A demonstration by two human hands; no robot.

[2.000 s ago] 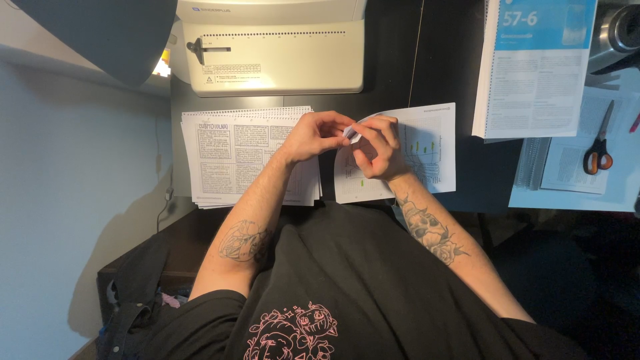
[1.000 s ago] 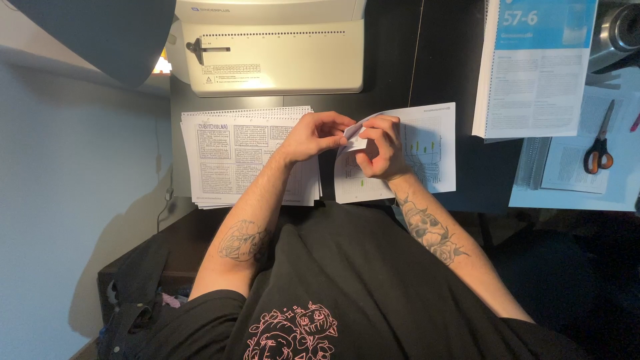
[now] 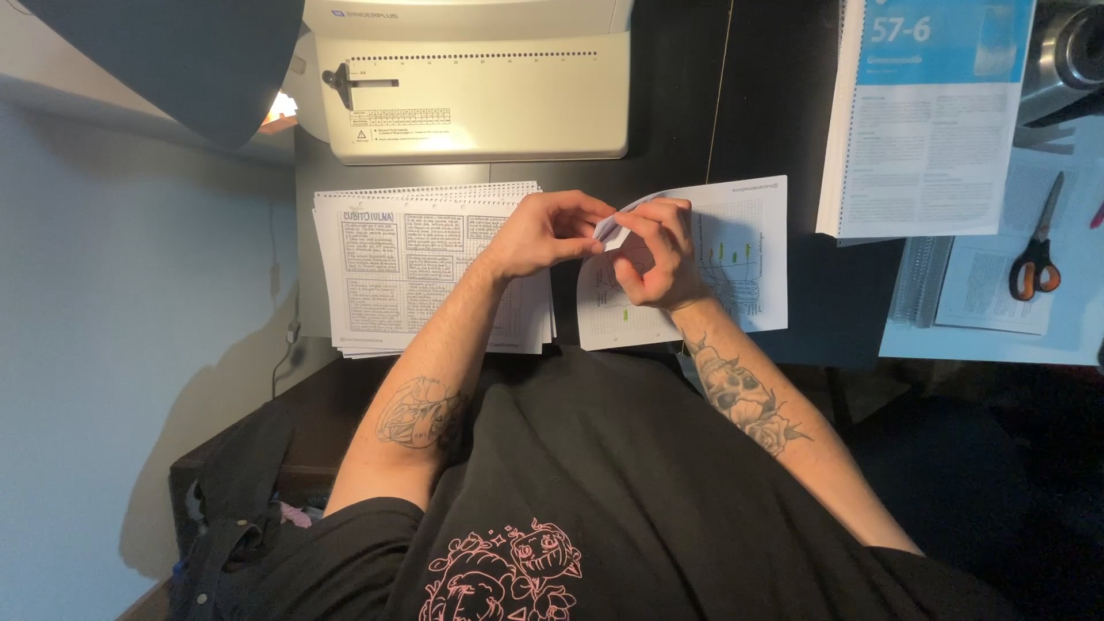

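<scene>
My left hand (image 3: pixel 556 233) pinches the raised corner of a printed paper sheet (image 3: pixel 750 302) between thumb and fingers. My right hand (image 3: pixel 660 254) lies over the same sheet, its fingers on the curled corner beside my left fingertips. The sheet carries diagrams with green marks; its right part lies flat on the black table, and its upper left corner bends up. Left of it rests a stack of punched sheets (image 3: pixel 431 285) with handwritten boxes of text, partly under my left hand and forearm. How many sheets are at the curled corner cannot be told.
A cream binding machine (image 3: pixel 483 103) stands behind the stack. At the right are a spiral-bound booklet with a blue header (image 3: pixel 931 155), orange-handled scissors (image 3: pixel 1035 272) on papers, and a metal appliance (image 3: pixel 1069 52). A dark lamp shade (image 3: pixel 190 52) hangs at upper left.
The fingers of both hands have shifted slightly at the sheet's corner, which stays curled between them. The stack, the machine and the scissors have not moved.
</scene>
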